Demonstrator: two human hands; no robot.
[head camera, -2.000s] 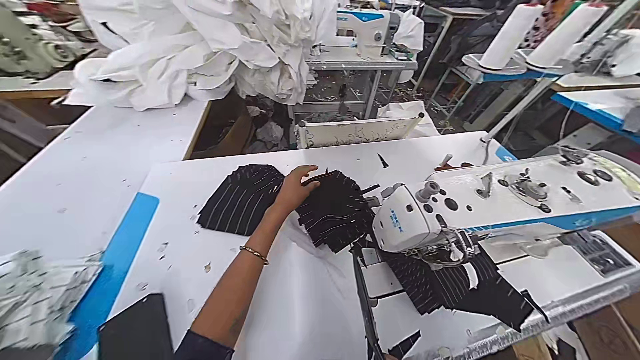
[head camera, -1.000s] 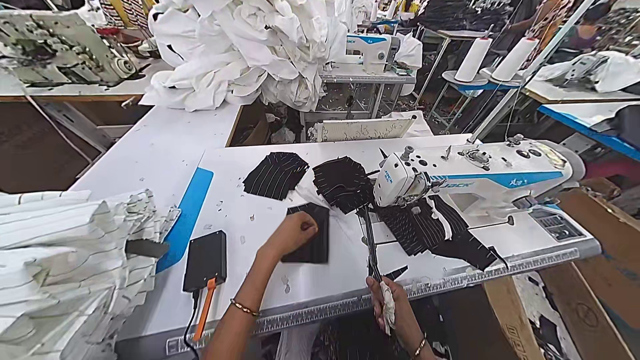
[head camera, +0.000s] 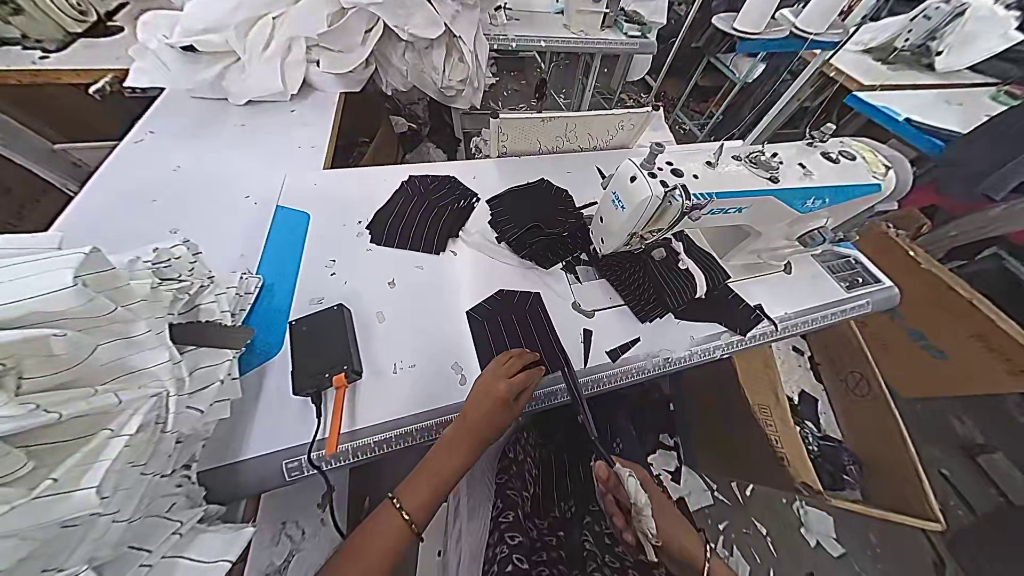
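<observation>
My left hand (head camera: 504, 392) presses its fingers on the lower edge of a black pinstriped fabric piece (head camera: 508, 324) at the table's front edge. Scissors with long dark blades (head camera: 582, 408) are in my right hand (head camera: 632, 504), their handle wrapped in white cloth; the blades lie along the piece's right edge. Two small dark offcuts (head camera: 622, 349) rest to the right of it. Behind are two stacks of black striped pieces, one at the left (head camera: 424, 213) and one (head camera: 538, 222) beside the sewing machine (head camera: 744, 200). More striped pieces (head camera: 652, 280) lie under the machine's head.
A black box-shaped device (head camera: 324, 350) with a cable and orange strap sits on the left of the table (head camera: 400, 320). White striped fabric (head camera: 104, 400) is heaped at far left, white cloth (head camera: 320, 40) behind. An open cardboard box (head camera: 872, 432) with scraps stands below right.
Two seconds ago my left hand was on the stack beside the machine. A single striped piece now lies at the front edge, and the scissors have come up against its right side.
</observation>
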